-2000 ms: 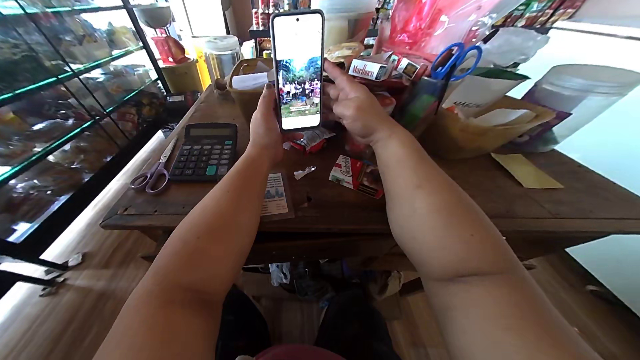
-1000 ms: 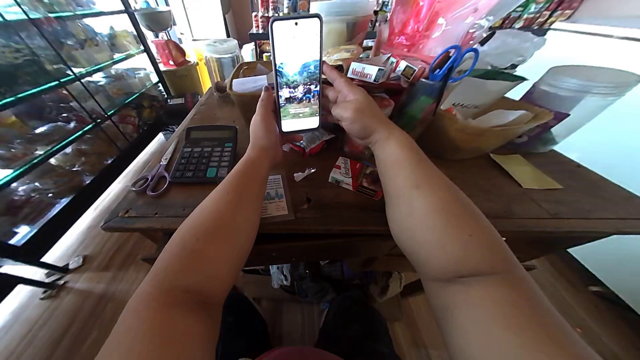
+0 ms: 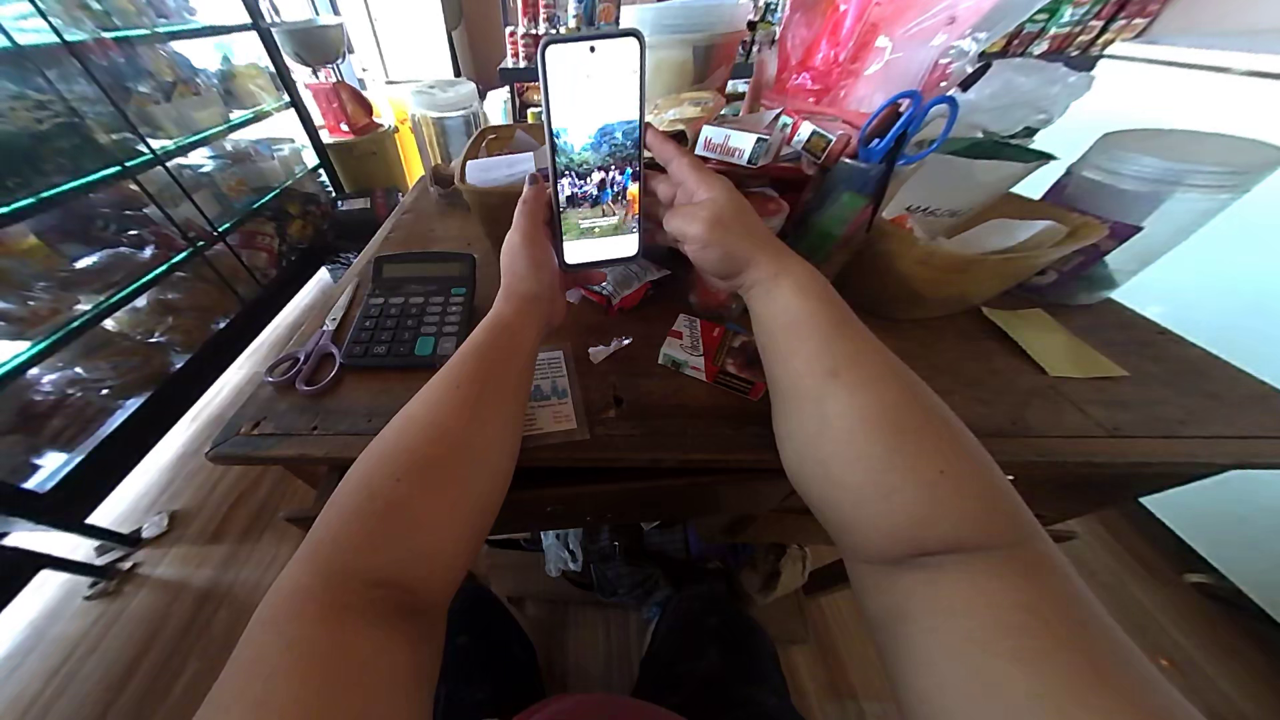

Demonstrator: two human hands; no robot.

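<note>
A smartphone [image 3: 594, 150] in a dark case stands upright above the wooden table, its lit screen showing an outdoor picture of several people. My left hand [image 3: 535, 250] holds it at the left side and lower edge, the thumb along the case. My right hand [image 3: 705, 205] is at the phone's right edge with the index finger extended and the other fingers curled; whether it bears on the phone cannot be told. Below left of the phone lies a black calculator [image 3: 412, 310], with purple-handled scissors [image 3: 312, 350] beside it. A red and white cigarette pack [image 3: 712, 355] lies below my right hand.
A laminated card [image 3: 555, 395] lies near the front edge of the wooden table [image 3: 660, 435]. Blue-handled scissors [image 3: 905, 128] stand in a holder at the right, beside a brown bag [image 3: 940, 265] and a clear plastic tub [image 3: 1165, 215]. Glass shelves [image 3: 150, 160] stand at the left.
</note>
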